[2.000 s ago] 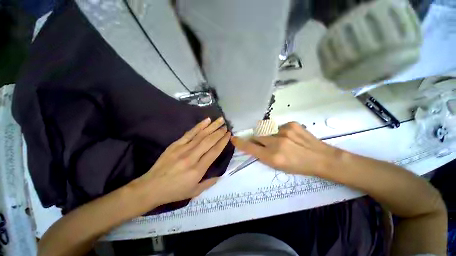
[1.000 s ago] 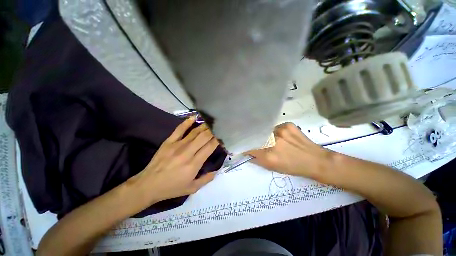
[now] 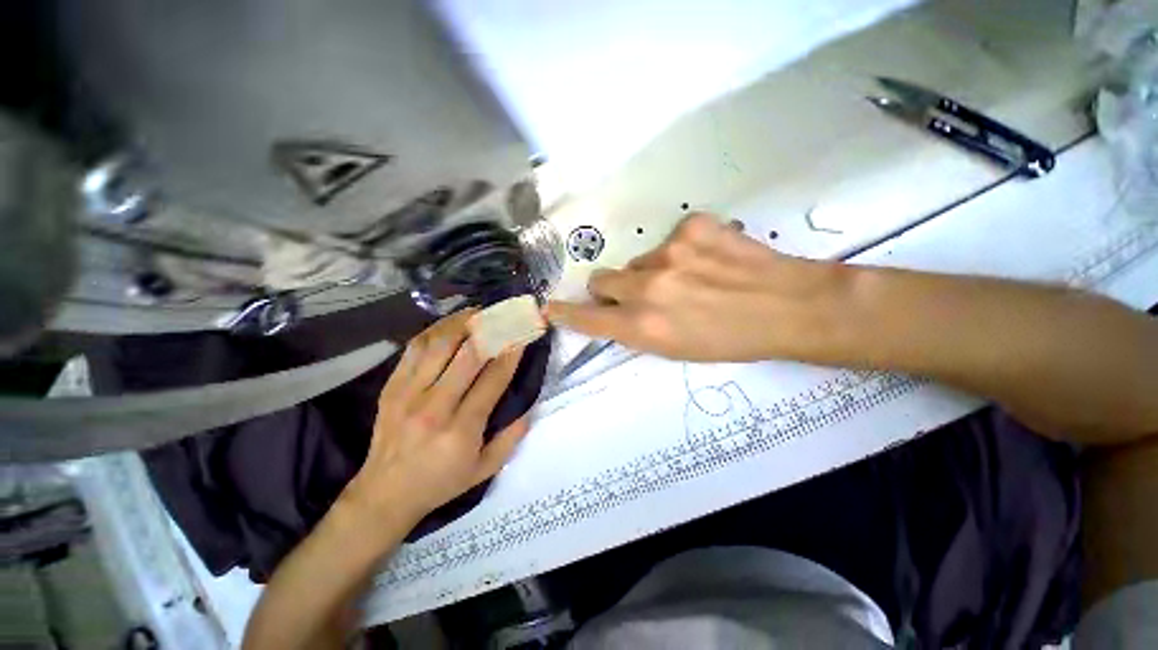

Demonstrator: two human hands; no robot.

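Dark purple-brown cloth (image 3: 254,470) lies under the machine head, its edge near the needle area. My left hand (image 3: 432,413) rests on it palm down, fingers spread towards the presser foot area. A cream ribbed piece (image 3: 508,326) covers some of its fingertips in the view. My right hand (image 3: 692,298) is on the machine bed, its index fingertip at the cloth's edge beside the cream piece and its other fingers curled; whether it pinches anything is hidden. A thin metal strip, perhaps tweezers (image 3: 584,359), lies just below the right fingers. The needle is hidden.
The grey machine head (image 3: 343,76) fills the upper left. Black thread snips (image 3: 971,130) lie at the upper right, near clear plastic (image 3: 1133,108). Printed ruler marks (image 3: 660,464) run along the front edge. More dark cloth (image 3: 978,508) lies below the table edge.
The view has shifted and turned, so the machine head now sits at the left and the snips show fully. Both hands remain at the cloth's edge near the needle area.
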